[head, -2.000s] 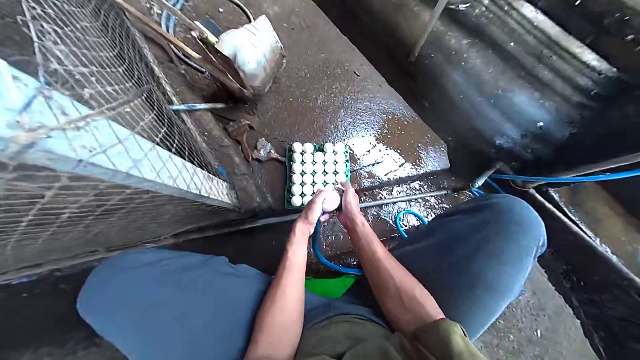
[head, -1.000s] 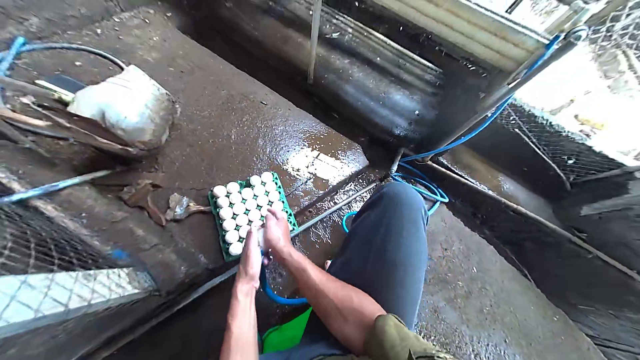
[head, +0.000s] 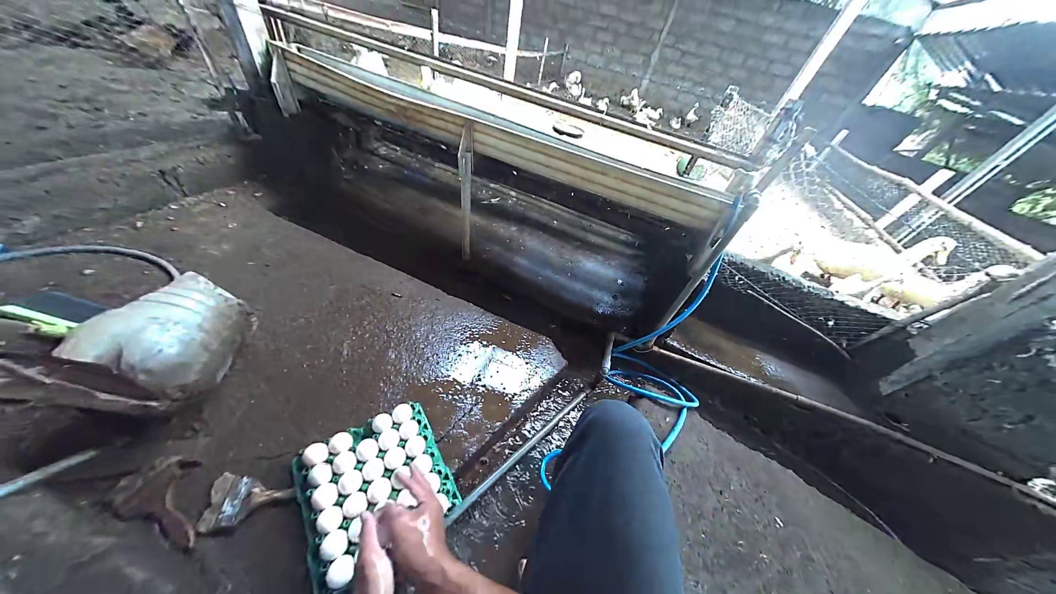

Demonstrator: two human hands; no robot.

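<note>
A green egg tray [head: 304, 516] filled with rows of white eggs [head: 340, 571] lies on the wet concrete floor at lower centre. Both of my hands are close together at its near right part. My left hand [head: 374, 561] is upright at the near edge, mostly cut off by the bottom of the view. Over the eggs, my right hand [head: 417, 532] reaches with its fingers extended and wet, whitish skin on its back. Whatever may be between the palms is hidden.
A pipe [head: 520, 450] runs just right of the tray, with a coiled blue hose [head: 681, 403] beyond it. Left are a whitish sack [head: 177, 334] and dry debris [head: 235, 502]. Corrugated sheeting [head: 577, 157] borders a pen; white birds [head: 858, 256] stand behind netting at right.
The view has swung up and to the right. Two seconds ago my hands held a whitish, egg-like object between them; now it is not visible, and my right fingers extend over the tray.
</note>
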